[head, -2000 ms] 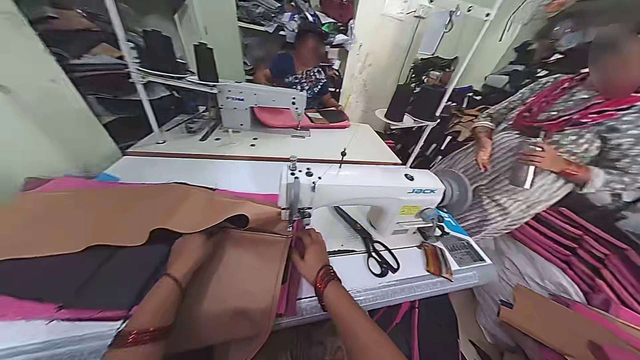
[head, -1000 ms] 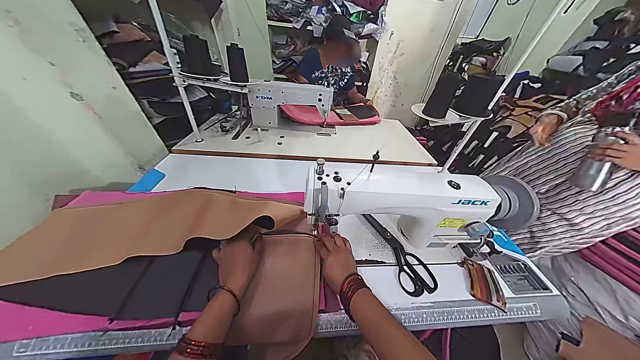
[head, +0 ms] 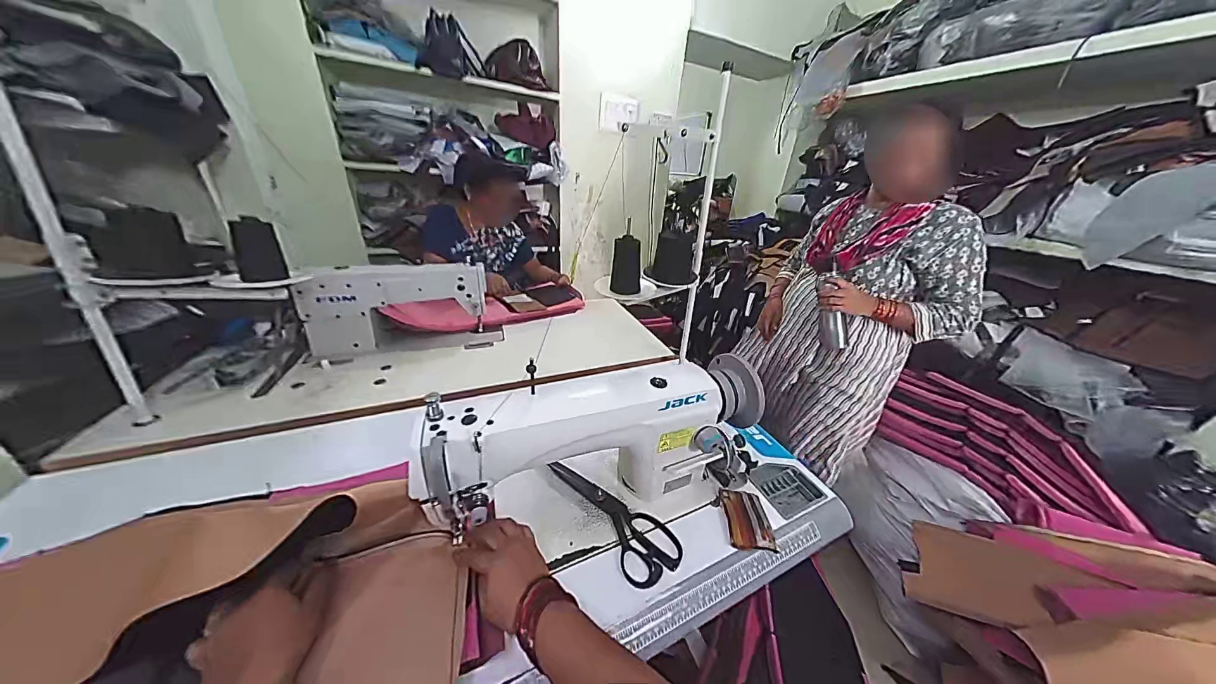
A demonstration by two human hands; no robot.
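A tan, leather-like panel (head: 389, 608) with black and pink layers lies under the needle area of a white Jack sewing machine (head: 570, 418). My right hand (head: 503, 560), with red bangles at the wrist, presses the panel's right edge just beside the presser foot (head: 458, 534). Farther left, my left hand (head: 256, 632) is blurred and partly covered by a folded tan piece (head: 190, 551); its fingers are hard to make out. Black-handled scissors (head: 622, 532) lie on the machine bed, right of my right hand. Brownish strips (head: 748, 520) lie near the control panel.
Behind stands a second sewing machine (head: 380, 299) on its own table, with a seated person (head: 484, 228) beyond it. At right a person stands holding a metal bottle (head: 832, 318). Stacked pink-edged pieces (head: 1007, 446) and tan panels (head: 1121, 589) lie at lower right. Black thread cones (head: 627, 264) stand behind.
The view has swung right and up. The standing person, cut off at the frame's edge a second ago, now shows whole. My right hand stays by the presser foot.
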